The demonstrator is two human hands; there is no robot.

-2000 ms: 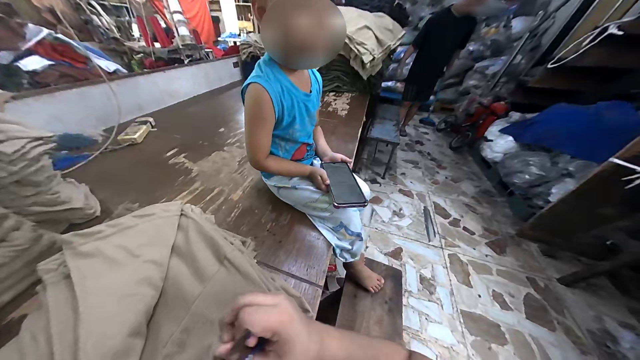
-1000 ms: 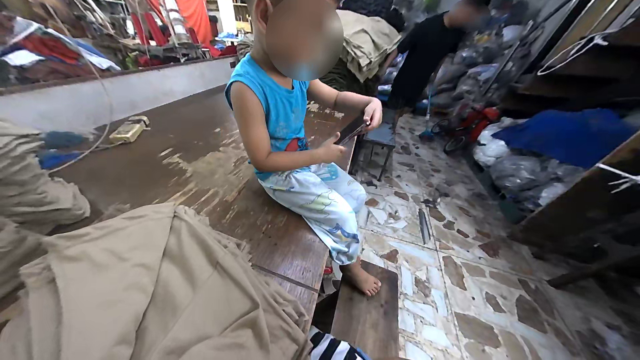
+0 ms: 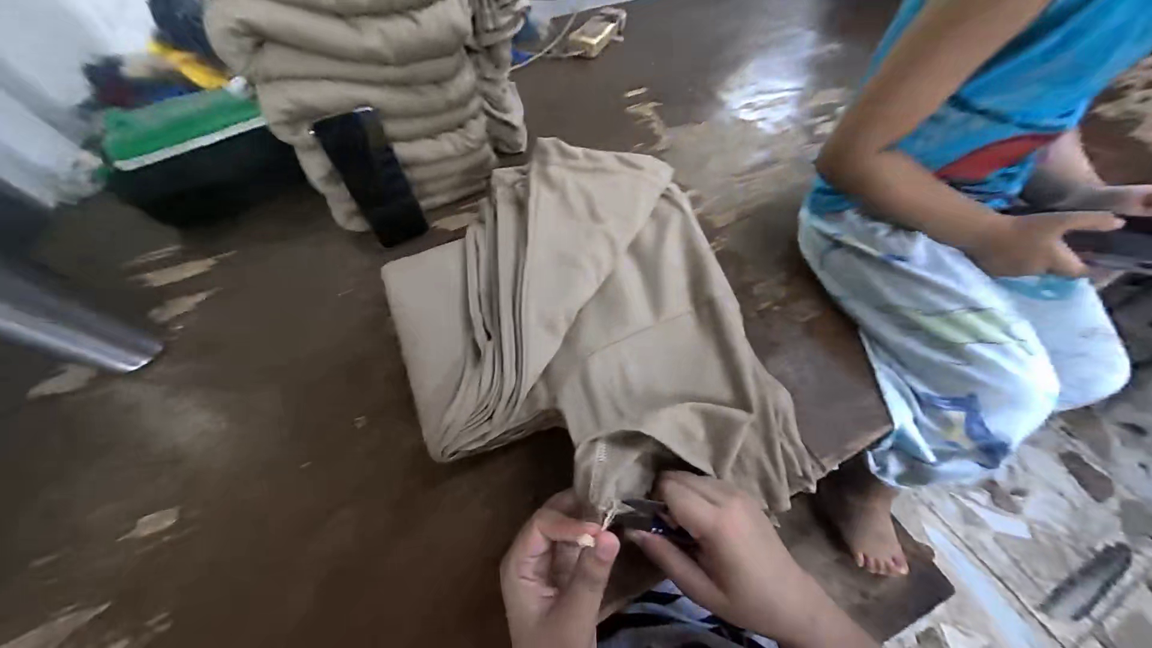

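A stack of folded beige fabric pieces (image 3: 621, 297) lies on the worn wooden table, its near end hanging toward me. At that end my left hand (image 3: 562, 562) pinches loose thread ends at a stitched seam between thumb and finger. My right hand (image 3: 720, 540) grips a small dark thread snipper (image 3: 646, 516), whose blades are close to the thread, just right of my left fingertips. Most of the snipper is hidden by my right fingers.
A person in a blue top (image 3: 1008, 108) sits on the table edge at right, holding a dark device; a bare foot (image 3: 868, 522) rests on a board. Behind stand a bundle of beige fabric (image 3: 369, 81) with a black strap (image 3: 371, 175) and a green-and-black object (image 3: 180, 130). A metal piece (image 3: 81, 319) is at left.
The view has swung down and left onto the fabric. Both my hands are now at its near end; one second ago neither showed. The seated person still holds the device.
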